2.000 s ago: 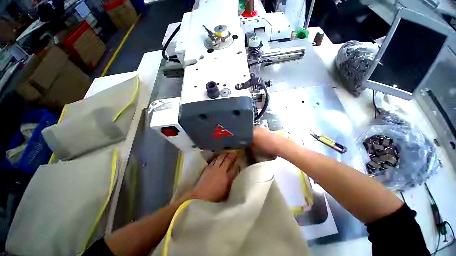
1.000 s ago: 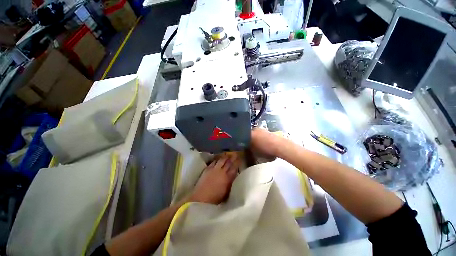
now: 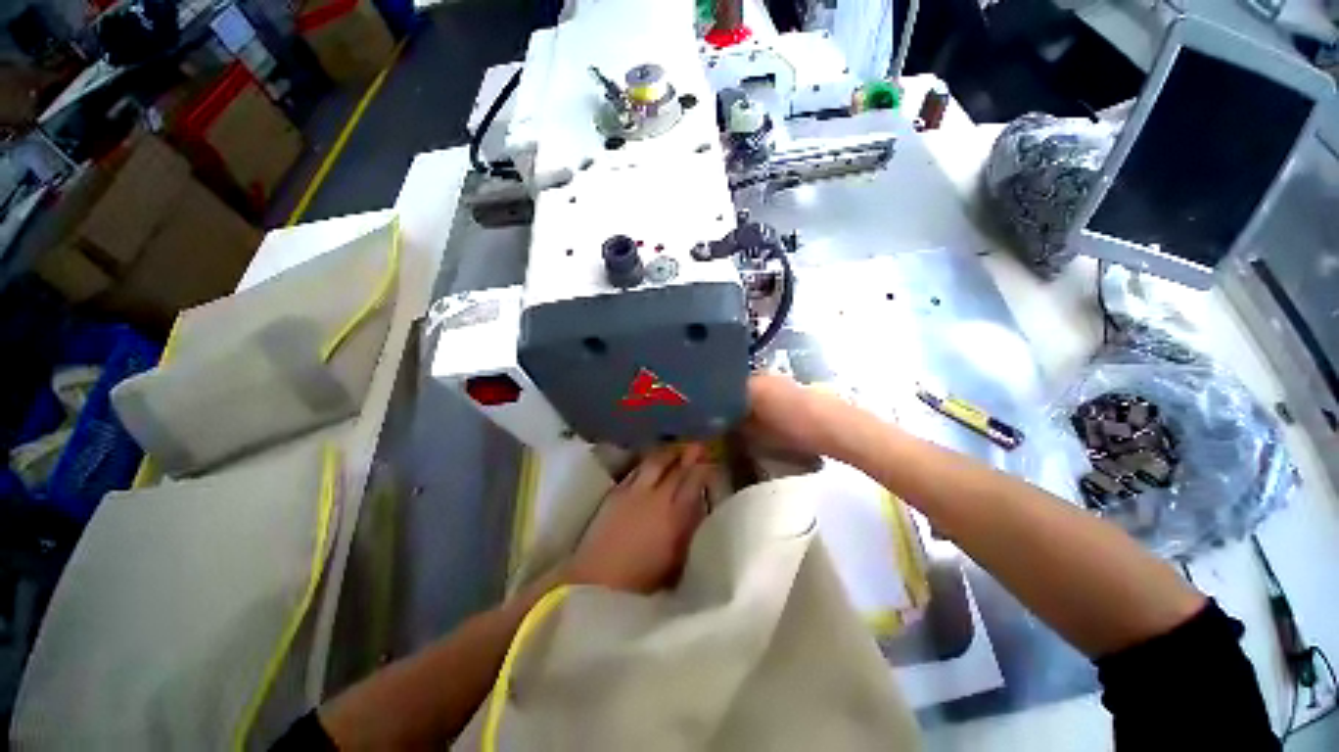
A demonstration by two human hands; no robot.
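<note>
A beige bag body (image 3: 720, 632) with yellow edge binding (image 3: 504, 669) lies over the front of the pattern sewing machine. My left hand (image 3: 646, 517) rests on the fabric just under the grey front cover of the machine head (image 3: 634, 360); its fingertips are partly hidden at the needle area. My right hand (image 3: 786, 422) is at the right side under the head, its fingers hidden by the head and fabric, so its grip cannot be seen. The white template plate (image 3: 859, 544) with yellow-taped border shows right of the fabric.
Beige bag bodies (image 3: 191, 588) lie on the left table. A yellow-and-black knife (image 3: 972, 419) lies on the metal bed (image 3: 940, 316). At right are an open plastic bag of dark hardware (image 3: 1234, 456), a closed bundle (image 3: 1040, 191) and the screen (image 3: 1207, 147).
My left hand has shifted very slightly to the right at the needle area. The camera view has moved a little. My right hand stays in nearly the same place.
</note>
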